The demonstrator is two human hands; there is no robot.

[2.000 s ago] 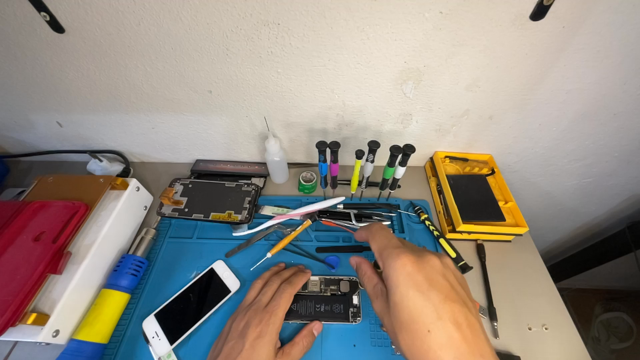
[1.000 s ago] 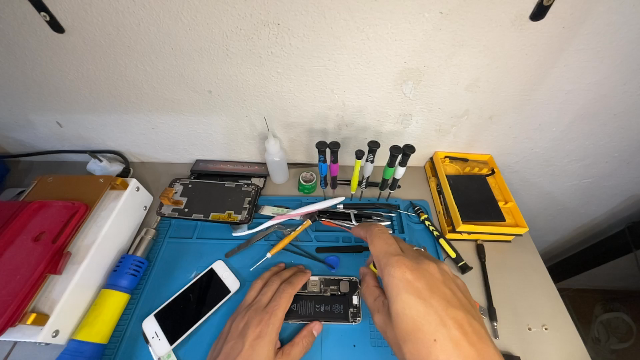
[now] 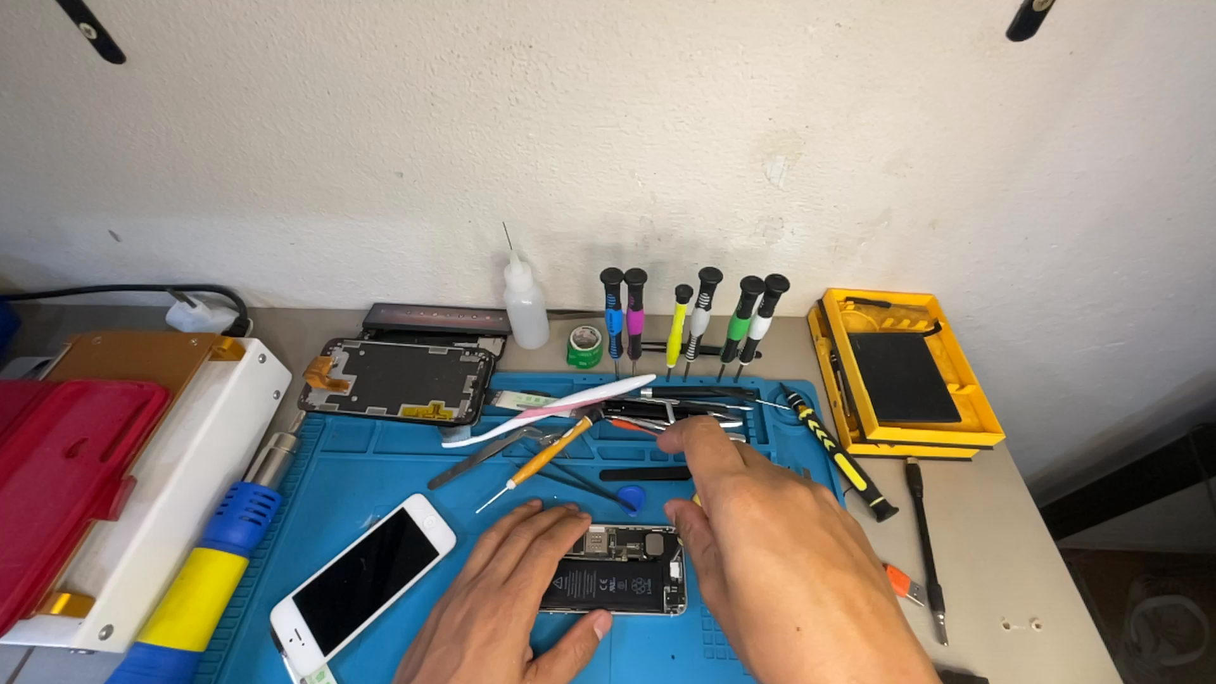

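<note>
An opened smartphone body (image 3: 617, 575) lies flat on the blue silicone repair mat (image 3: 361, 465), its black battery and circuit board showing. My left hand (image 3: 513, 594) rests over its left end, fingers on the top edge and thumb at the bottom edge. Beside the right end is my right hand (image 3: 769, 541), index finger and thumb curled; a bit of something yellow shows between them, mostly hidden, so what it is cannot be told. A white smartphone front (image 3: 363, 584) lies at the left of the mat. Above the body are a blue opening pick (image 3: 631, 497) and an orange-handled screwdriver (image 3: 541, 460).
Several upright screwdrivers (image 3: 703, 318), a needle bottle (image 3: 526, 309) and a green solder reel (image 3: 584, 347) stand behind the mat. A toothbrush (image 3: 551, 410) lies across tools. A yellow tray (image 3: 978, 439) sits right; a hot-air handle (image 3: 195, 579) and white device (image 3: 199, 475) stand left.
Between my right thumb and index finger the yellow thing shows less than one second ago. My left hand and the opened smartphone body have stayed in place.
</note>
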